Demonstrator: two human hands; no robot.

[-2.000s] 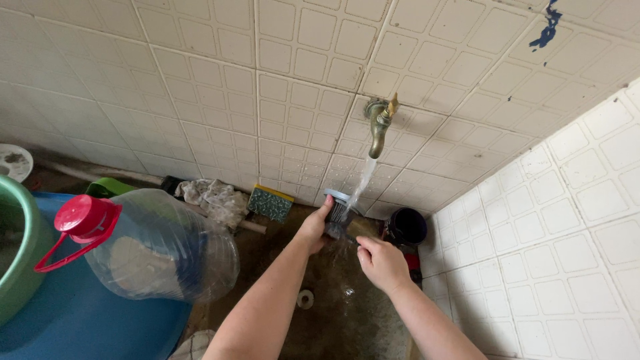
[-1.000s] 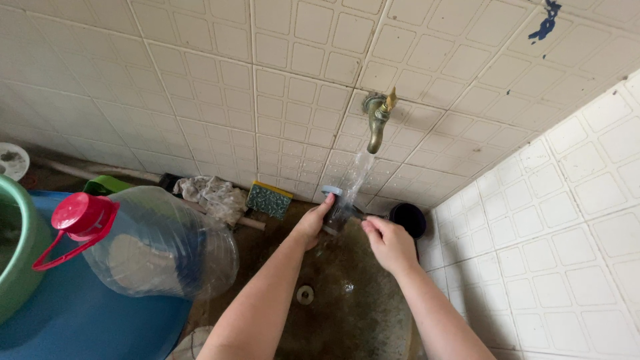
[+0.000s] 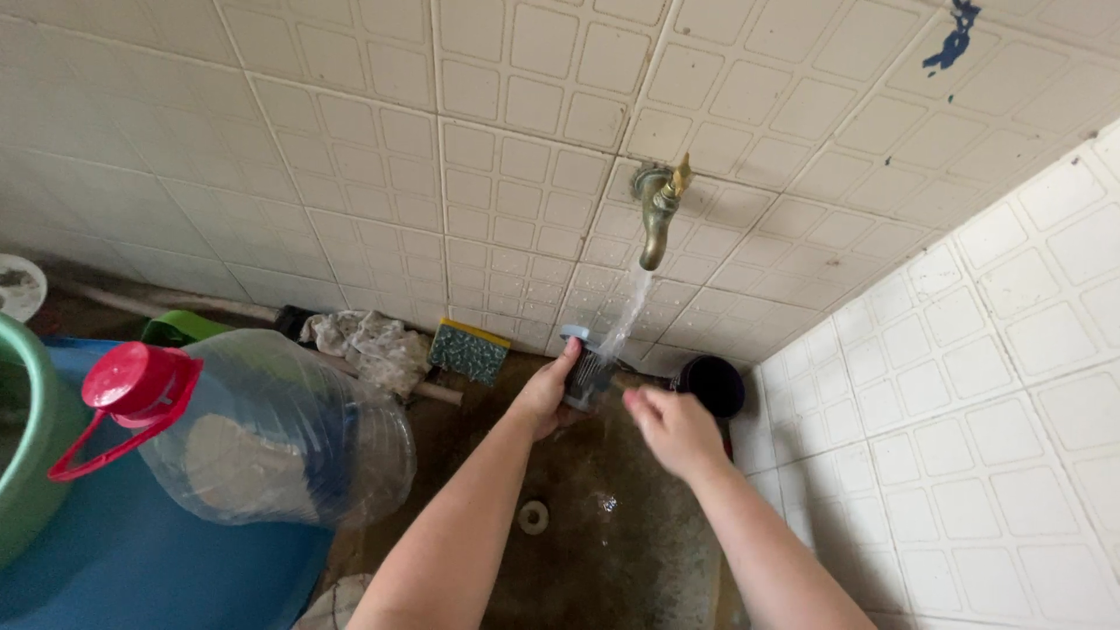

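Water runs from a brass tap [image 3: 658, 214] on the tiled wall. Below it, my left hand [image 3: 547, 394] grips a dark slotted cylindrical part with a pale grey-blue rim [image 3: 588, 372], tilted under the stream. At its right, my right hand [image 3: 672, 427] is closed on a slim handle-like tool, whose blurred end meets the part; its exact kind cannot be told. A dark cup [image 3: 713, 385] stands behind my right hand, by the wall corner. Beneath both hands lies the wet brown basin floor [image 3: 612, 560], with a pale ring [image 3: 533, 517] on it.
At the left, a clear plastic jug with a red cap [image 3: 280, 429] rests on a blue surface [image 3: 175, 569] beside a green basin [image 3: 44, 437]. A yellow-green scouring sponge [image 3: 469, 352], a crumpled rag [image 3: 376, 346] and a pipe [image 3: 437, 392] lie along the back wall. White tiles [image 3: 980, 420] bound the right side.
The slotted part was upright in the splash a second ago and now shows its slots more openly. My right hand stays close beside it, slightly shifted.
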